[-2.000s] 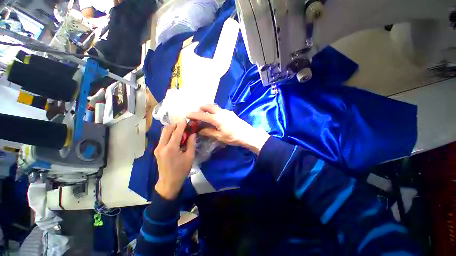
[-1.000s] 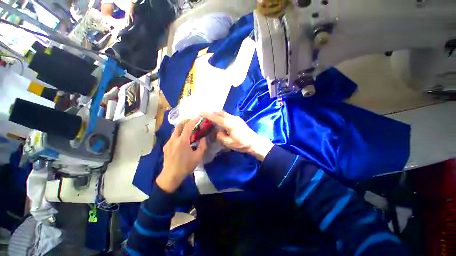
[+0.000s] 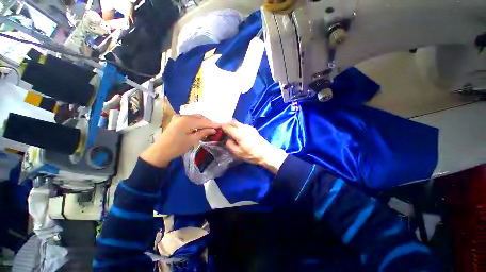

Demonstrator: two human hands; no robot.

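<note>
A small clear plastic bag point(image 3: 209, 169) with dark red items point(image 3: 202, 155) inside lies over the blue fabric in front of me. My left hand point(image 3: 184, 135) and my right hand point(image 3: 249, 144) meet at the bag's upper edge, fingertips close together around a red bit. Both hands pinch there; exactly what each fingertip holds is partly hidden. Shiny blue satin point(image 3: 341, 138) lies under the needle area of the white sewing machine head point(image 3: 293, 50), to the right of my hands.
A white strip point(image 3: 249, 64) and yellow printed tape point(image 3: 198, 85) lie beyond my hands. Black thread cones point(image 3: 42, 133) and a smaller machine point(image 3: 96, 154) stand at left. A red basket point(image 3: 466, 223) is at lower right. Part of another person point(image 3: 146, 32) shows at the top.
My left hand has turned and moved over the top of the bag, its forearm now more level. The bag and its red contents now hang open to view below my hands. My right hand stays near.
</note>
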